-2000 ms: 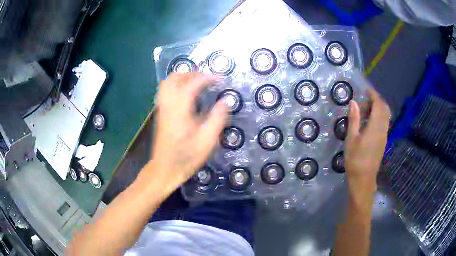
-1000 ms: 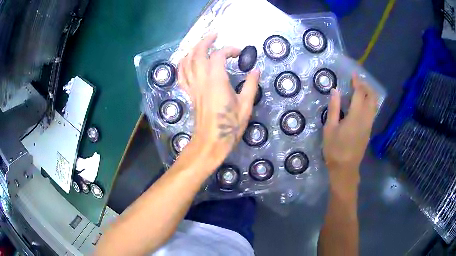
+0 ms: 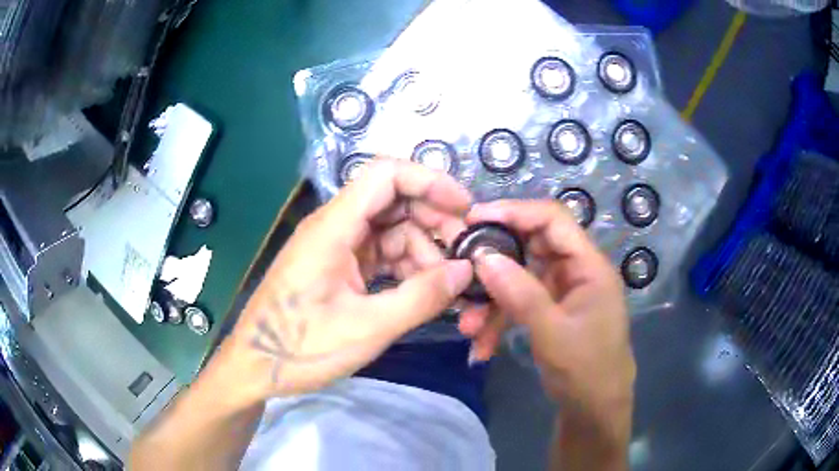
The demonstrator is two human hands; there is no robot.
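Note:
A clear blister tray with rows of round black-and-silver speaker drivers lies in front of me, partly over a bright white card. Two pockets in its far row show no black ring. My left hand and my right hand meet above the near part of the tray. Both hold one driver between thumbs and fingers, silver side showing. The hands hide several near pockets.
On the green bench at left lie a few loose drivers, a torn white scrap and a pale metal plate. Stacked ridged trays stand at right by a blue frame.
My left hand has brought a driver from the far row down and toward me. My right hand has left the tray's right side and now grips that driver too.

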